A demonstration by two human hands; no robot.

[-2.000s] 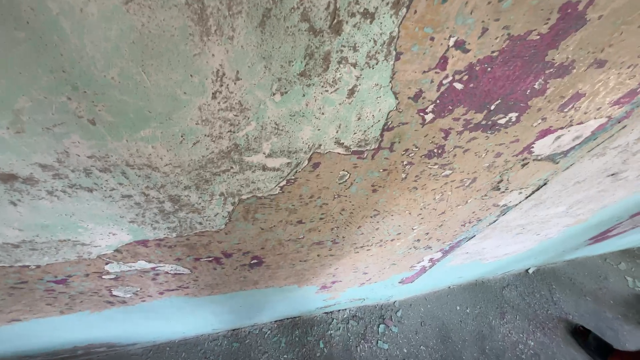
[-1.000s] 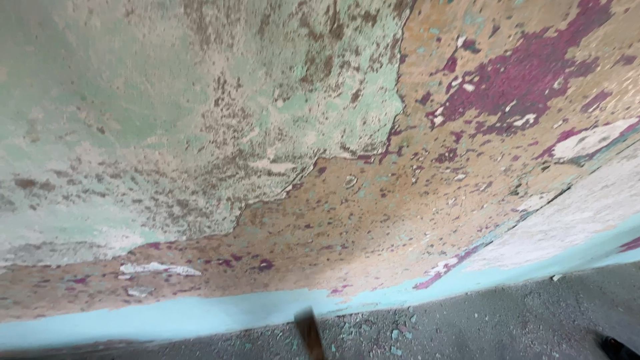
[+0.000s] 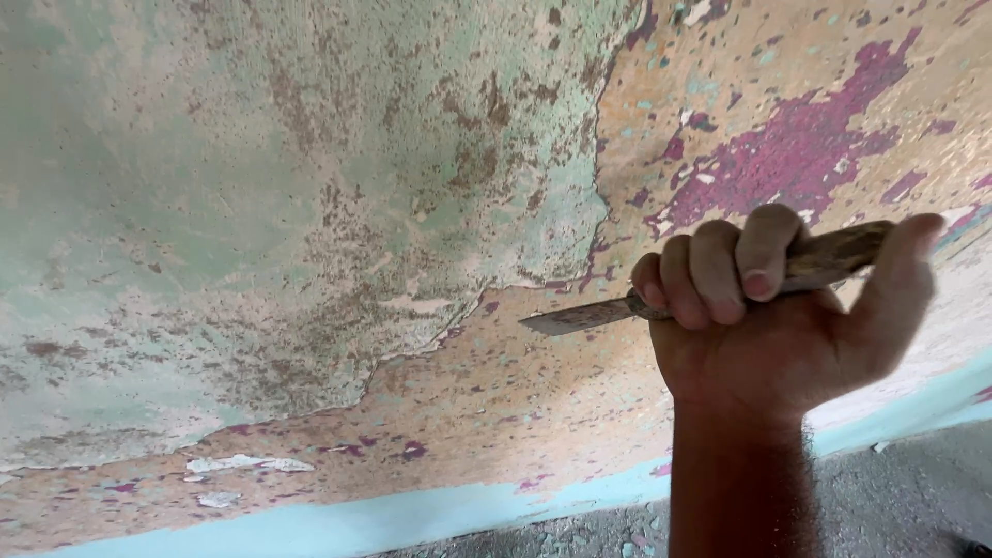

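My right hand [image 3: 744, 310] is raised in front of the wall at right of centre, its fingers wrapped around the worn wooden handle of a scraper knife [image 3: 577, 316]. The thumb lies near the handle's end. The short, flat metal blade points left, near the ragged edge of the green paint layer [image 3: 434, 333]; whether it touches the wall I cannot tell. Around the hand the wall shows a tan patch [image 3: 527, 387] with flecks and a large magenta patch [image 3: 790, 155]. My left hand is out of view.
A light blue band [image 3: 310, 527] runs along the foot of the wall. Below it, the grey floor [image 3: 899, 496] is strewn with paint chips. A dark object [image 3: 965, 546] shows at the lower right corner. Loose whitish flakes [image 3: 248, 463] cling to the wall at lower left.
My right hand has come up into view with the scraper knife. One second ago only a blurred brown piece showed at the bottom edge, and before that neither hand was visible.
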